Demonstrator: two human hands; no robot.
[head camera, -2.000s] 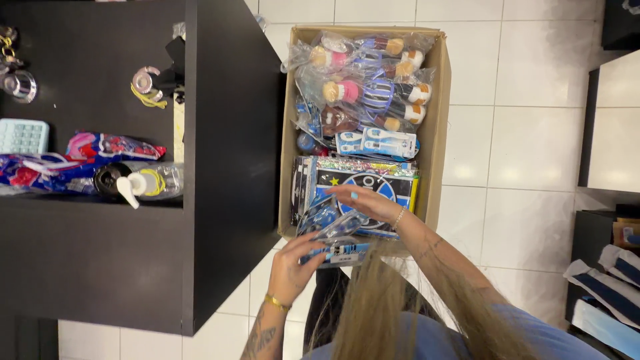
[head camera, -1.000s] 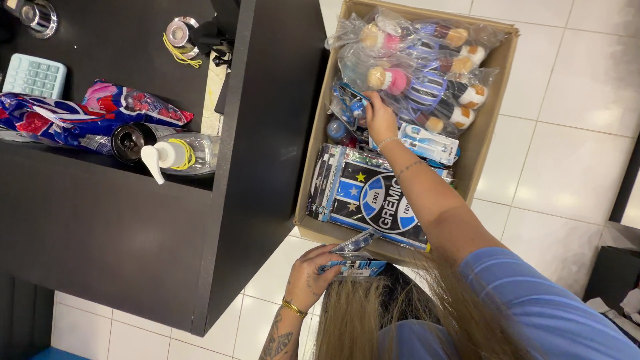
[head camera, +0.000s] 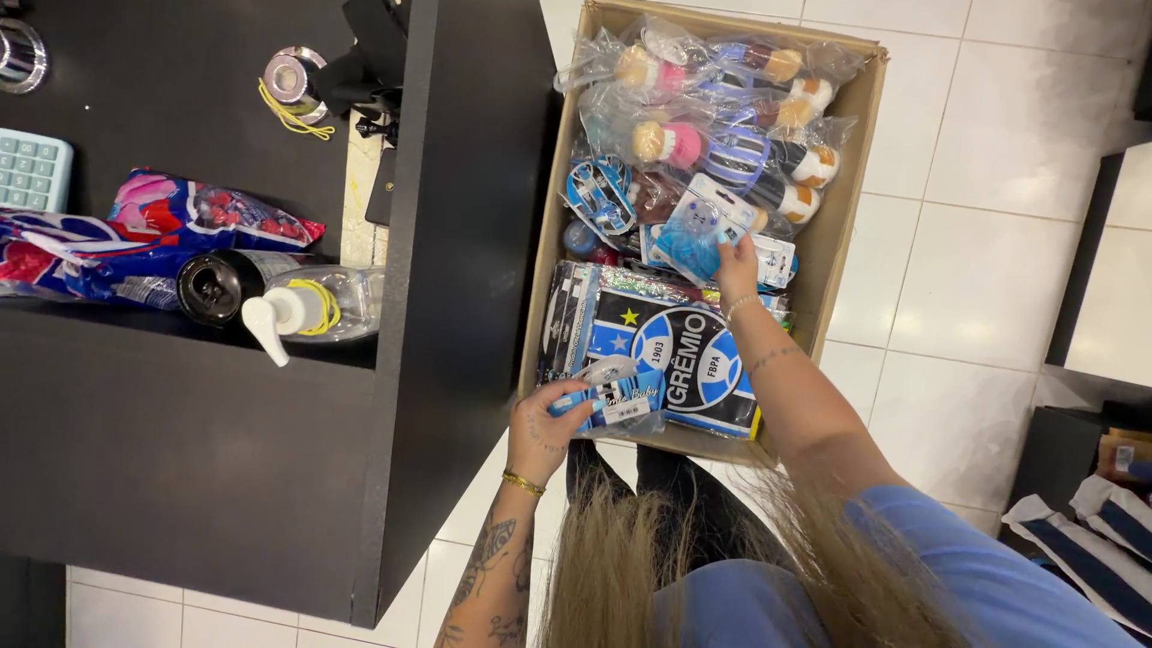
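Observation:
My left hand (head camera: 551, 421) grips a small blue packaged item with a printed card (head camera: 630, 393) over the near left part of the cardboard box (head camera: 850, 198). In my right hand (head camera: 738, 268) is a blue blister-carded item (head camera: 700, 229), held above the middle of the box. Below it lies a white and blue package (head camera: 774, 261). Bagged dolls (head camera: 738, 157) with striped shirts fill the far part. A round blue and black packaged item (head camera: 601, 193) lies at the left wall. Flat packs with a football crest (head camera: 688, 346) lie in the near part.
A black counter (head camera: 459, 270) stands left of the box. On its shelf are a clear pump bottle (head camera: 333, 304), a black bottle (head camera: 216, 286), blue and red plastic packaging (head camera: 207, 216), a calculator (head camera: 34, 171) and a metal object with yellow bands (head camera: 295, 83). Striped cloth items (head camera: 1080, 540) lie lower right.
My right hand was over the near part, then reached to the box's left middle; now it holds the blue carded item farther right. My left hand keeps hold of its packaged item.

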